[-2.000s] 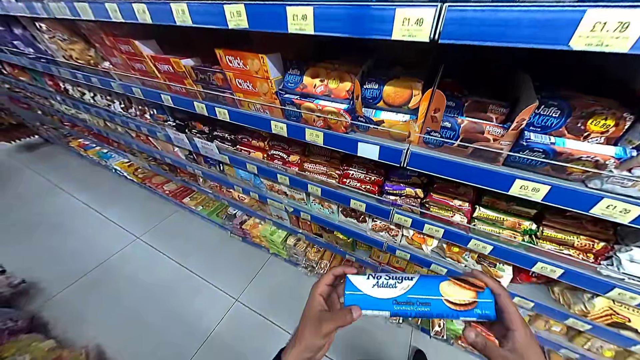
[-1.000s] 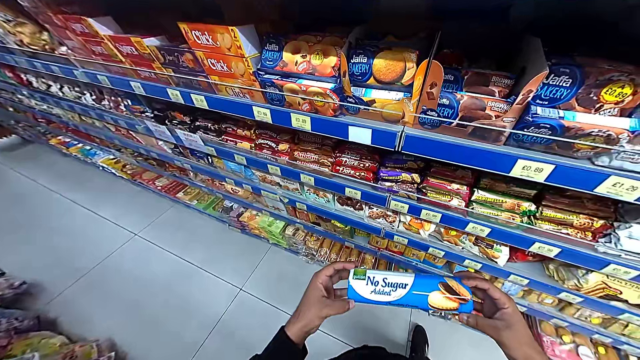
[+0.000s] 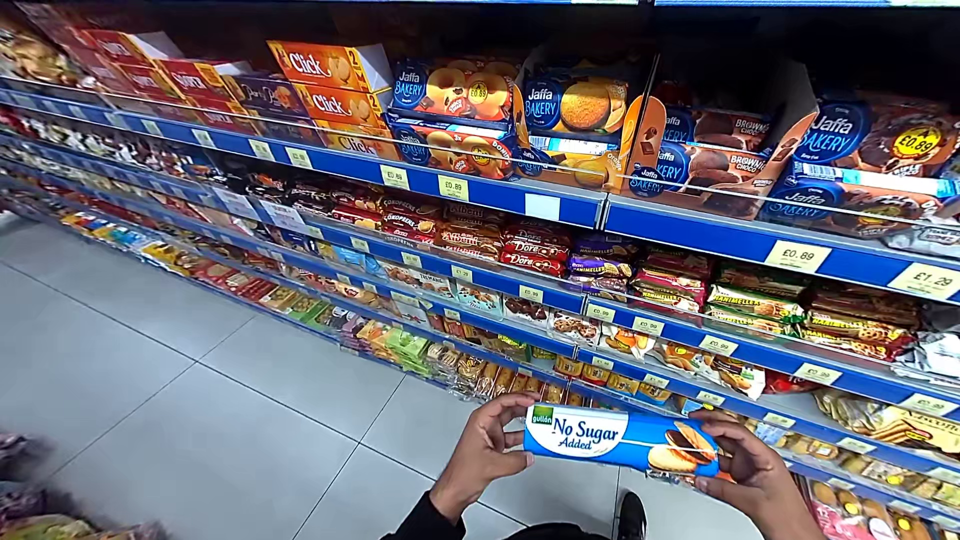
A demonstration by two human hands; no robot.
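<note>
A blue and white tube pack of sandwich biscuits [image 3: 621,441] lies nearly level between my two hands, low in the head view. My left hand [image 3: 496,442] grips its left end, thumb below and fingers above. Around its right end close the fingers and thumb of my right hand [image 3: 746,469]. The pack's front bears writing and a picture of biscuits. Both hands are held out in front of the lower shelves, over the tiled floor.
Blue-edged shelves [image 3: 525,206] with price tags cross the view, filled with orange cake boxes [image 3: 330,66], blue cake packs [image 3: 454,88] and red biscuit packs [image 3: 534,247]. Grey floor tiles [image 3: 225,450] lie to the left. A black shoe [image 3: 631,516] shows below the pack; more packets [image 3: 45,525] are at bottom left.
The pack has turned in my hands: two seconds ago smaller writing and another biscuit picture faced me, now the panel with large writing does. Both hands have kept hold of it.
</note>
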